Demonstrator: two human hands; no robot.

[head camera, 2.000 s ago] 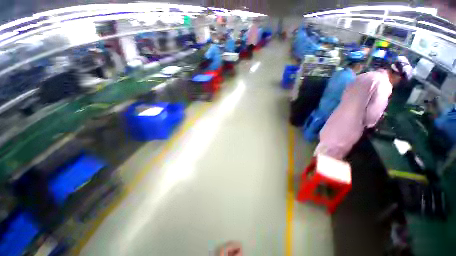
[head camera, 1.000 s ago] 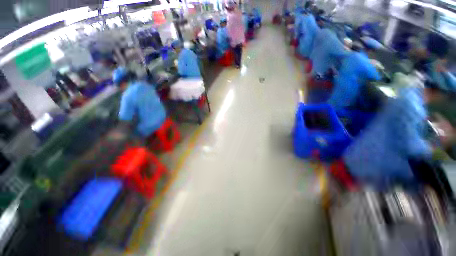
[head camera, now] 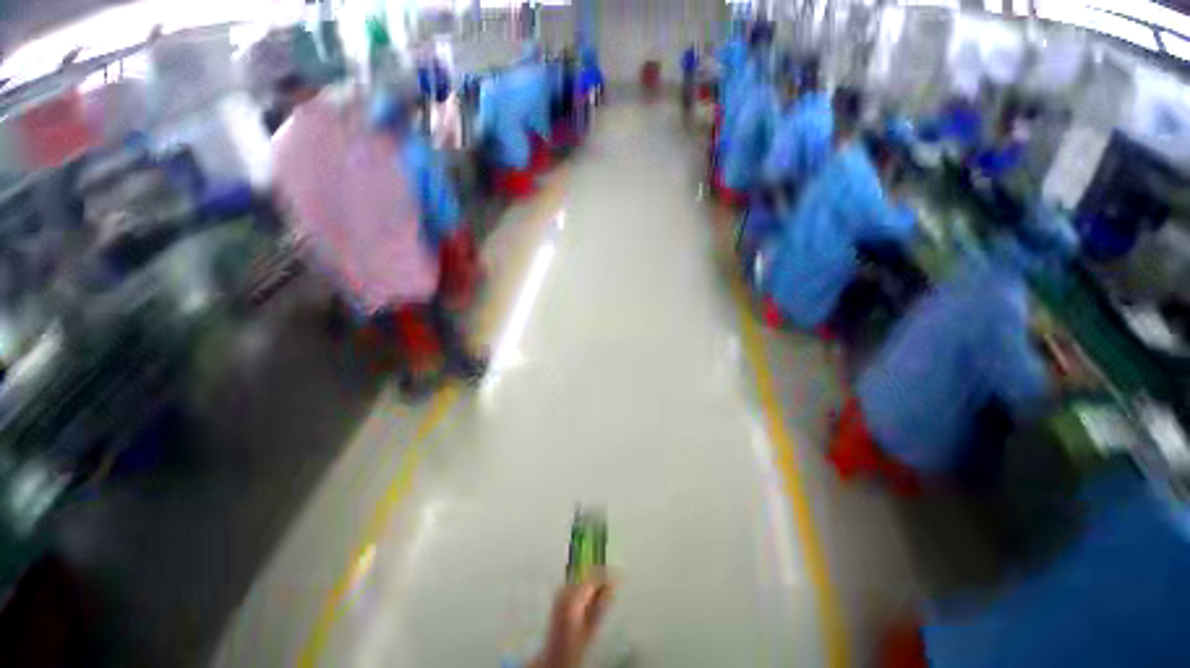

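My left hand (head camera: pixel 577 619) shows at the bottom centre, blurred, with a bit of blue sleeve at the picture's edge. The arm comes in from the lower left, so I take it as the left one. It is shut on a small, narrow, dark and green object (head camera: pixel 589 544) that points up and forward over the floor. The blur hides what the object is. My right hand is not in view.
A grey aisle floor (head camera: pixel 626 392) runs ahead between yellow lines. Workers in blue smocks sit along the right bench (head camera: pixel 1096 352). A person in pink (head camera: pixel 352 209) stands at the left. Red stools (head camera: pixel 861 444) stand by the benches.
The view has moved along the aisle; the blue crate at the right is gone from view and the person in pink is much nearer. My hand with the green object has come into view.
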